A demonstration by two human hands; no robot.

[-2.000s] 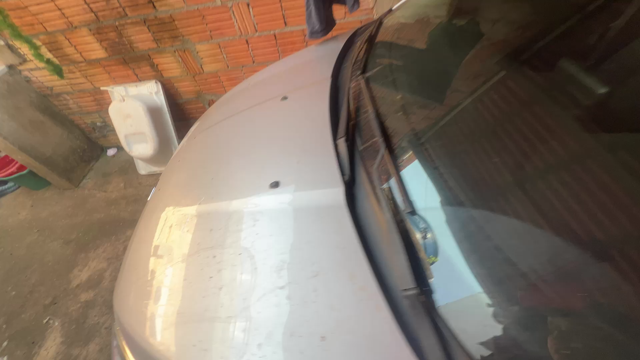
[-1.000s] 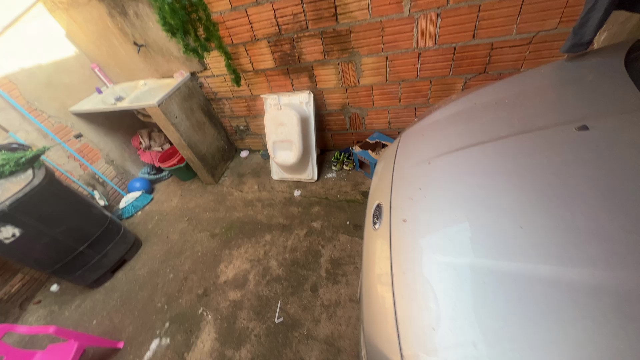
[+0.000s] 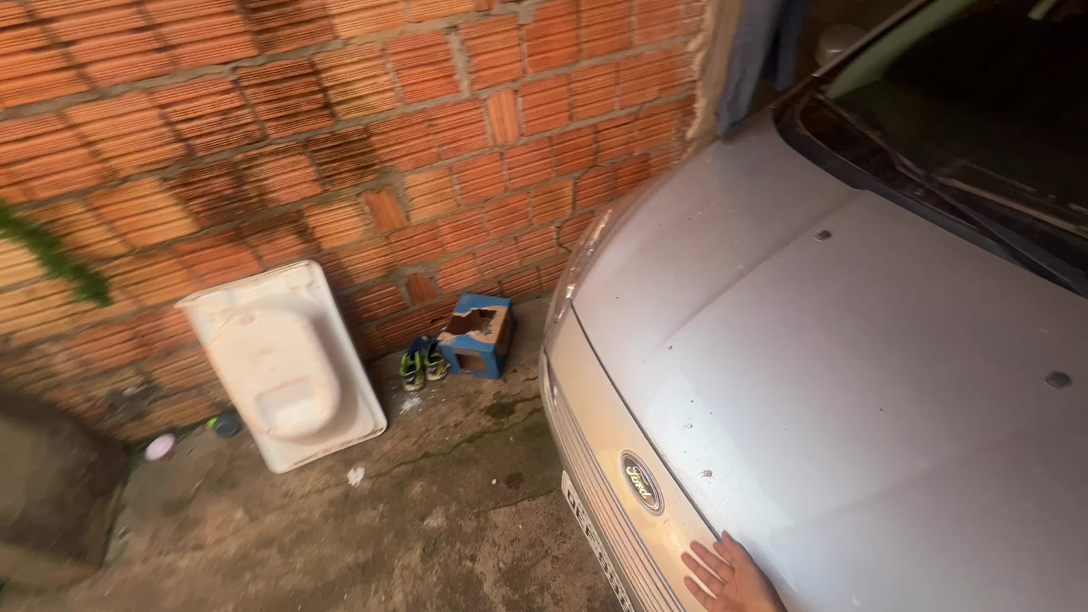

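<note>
My right hand (image 3: 733, 580) is at the bottom edge, right of the middle, with its fingers spread and nothing held. It is over the front edge of a silver Ford car's hood (image 3: 765, 340), just below the oval Ford badge (image 3: 641, 482). Whether the fingers touch the paint cannot be told. Below the badge run the grille slats (image 3: 586, 497) and a licence plate (image 3: 595, 540). Dark specks lie on the hood, and two small washer nozzles (image 3: 1057, 379) sit on it. The windshield (image 3: 977, 102) and a wiper are at the upper right. My left hand is out of view.
A white basin (image 3: 276, 374) leans against the brick wall (image 3: 408, 161). Beside it on the stained concrete floor (image 3: 408, 535) are a pair of shoes (image 3: 423, 364) and a torn blue cardboard box (image 3: 478, 336). A concrete support (image 3: 51, 493) stands at the left; blue cloth (image 3: 759, 64) hangs behind the car.
My right hand has come into view over the car's front edge. The view has swung from the windshield to the yard, then back toward the hood and badge.
</note>
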